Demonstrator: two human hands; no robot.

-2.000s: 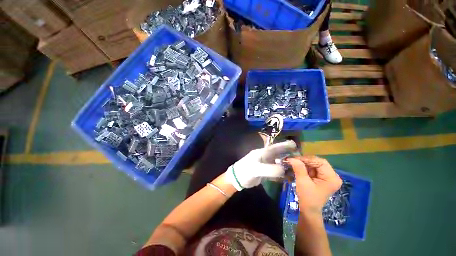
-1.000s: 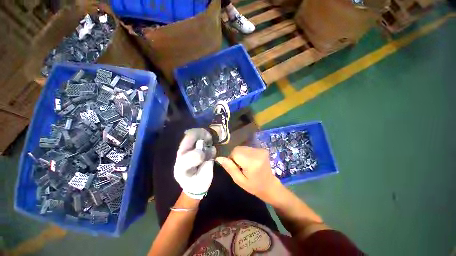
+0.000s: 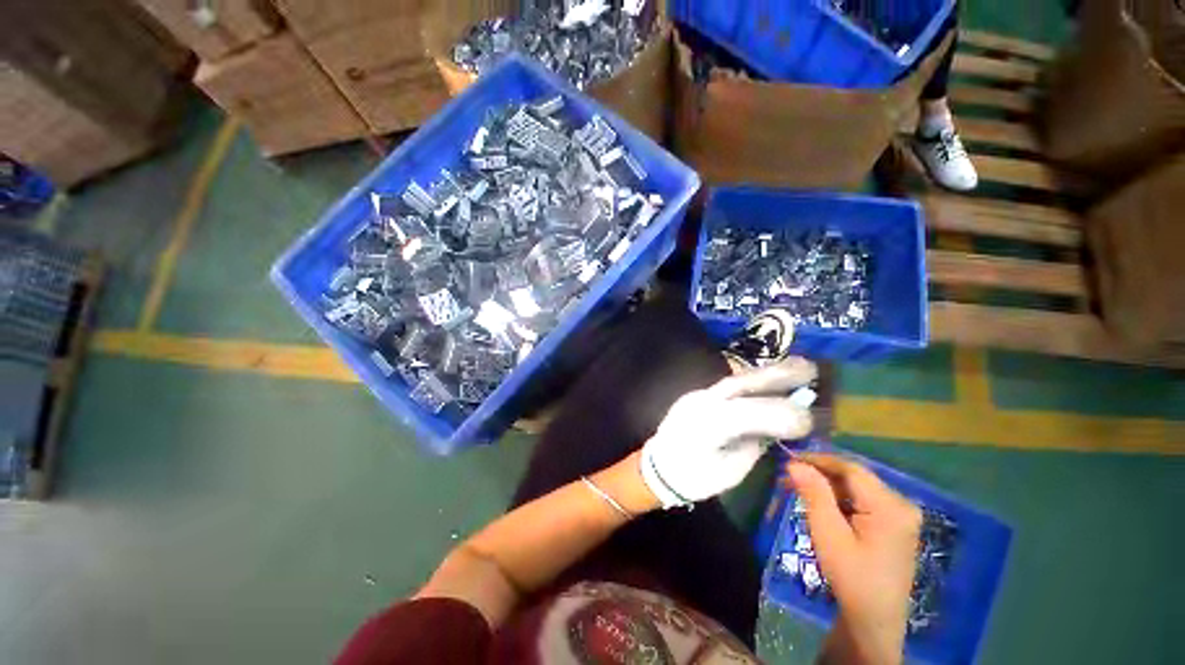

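Observation:
My left hand (image 3: 728, 433), in a white knit glove, is above my lap with its fingers closed around a small grey part (image 3: 804, 396). Only a pale, shiny bit of the part shows at the fingertips; the rest is hidden. My bare right hand (image 3: 858, 526) is just to the right and a little lower. Its thumb and forefinger pinch a short, thin tool (image 3: 785, 450) that points toward the gloved fingers. Whether the tool touches the part cannot be told.
A large blue tub (image 3: 370, 214) heaped with grey parts is at left. Smaller blue tubs with parts stand ahead (image 3: 915, 273) and at right (image 3: 992, 559). Behind are cardboard boxes (image 3: 780, 134), a pallet (image 3: 1001, 268) and another person's shoe (image 3: 947, 159). My shoe (image 3: 767, 335) is ahead.
The view has swung left since one second ago, so the tubs lie further right. The gloved hand has turned from upright to pointing right. Both hands still hold their things.

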